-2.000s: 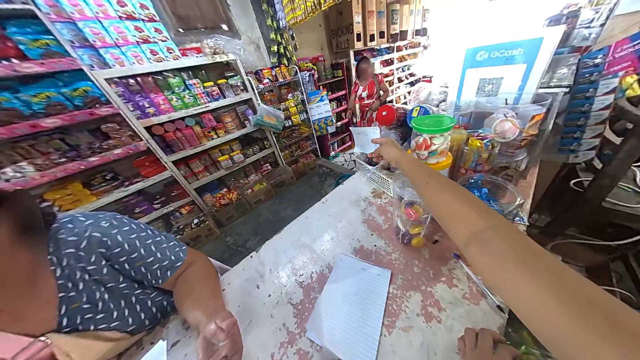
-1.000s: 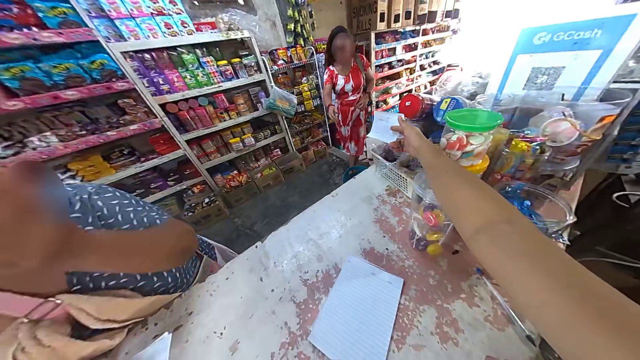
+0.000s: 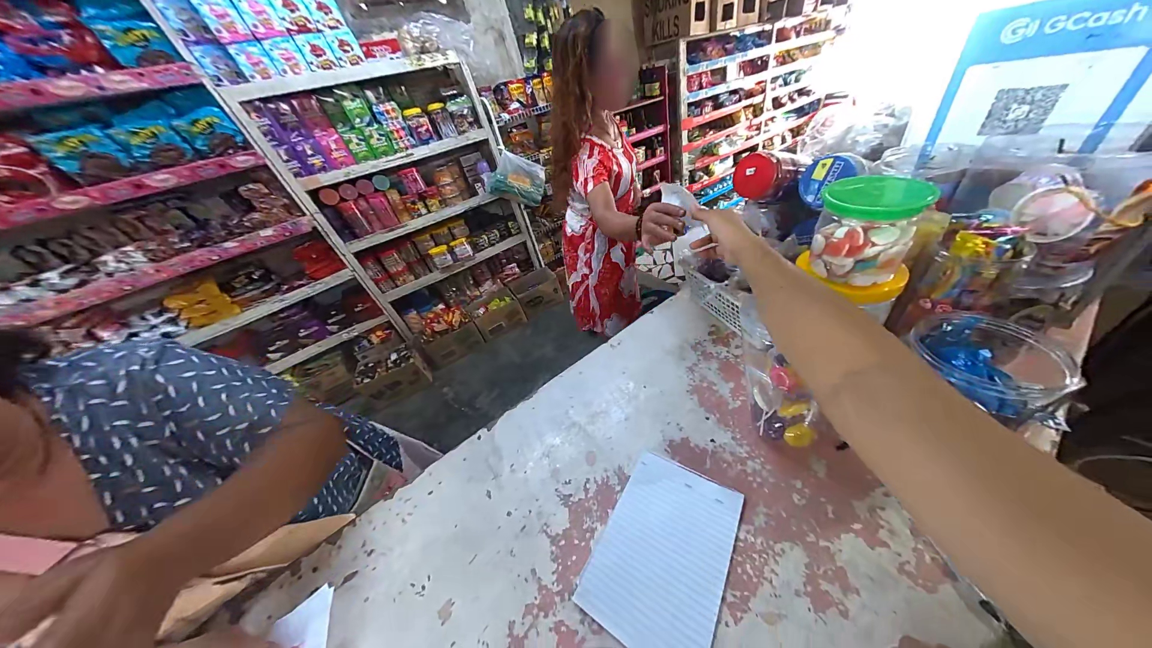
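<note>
My right hand (image 3: pixel 724 236) reaches across the counter from the right, its fingers on a small white paper (image 3: pixel 679 198). The hand of a person in a red and white dress (image 3: pixel 661 225) grips the same paper from the left. Beneath my hand is a white plastic basket (image 3: pixel 717 301). A lined paper pad (image 3: pixel 664 549) lies on the worn counter (image 3: pixel 504 504), left of my forearm. Between pad and forearm stands a clear container of lollipops (image 3: pixel 781 400). My left hand is not in view.
A jar with a green lid (image 3: pixel 877 200) and an open clear tub with blue-wrapped items (image 3: pixel 985 360) stand right of my forearm. A seated person (image 3: pixel 171 432) leans at the counter's left, near brown paper (image 3: pixel 279 549). Stocked shelves (image 3: pixel 378 166) line the far side.
The person in the red and white dress has come closer and now has a hand on the paper. My right arm stays outstretched. My left hand, at the bottom edge two seconds ago, has left view.
</note>
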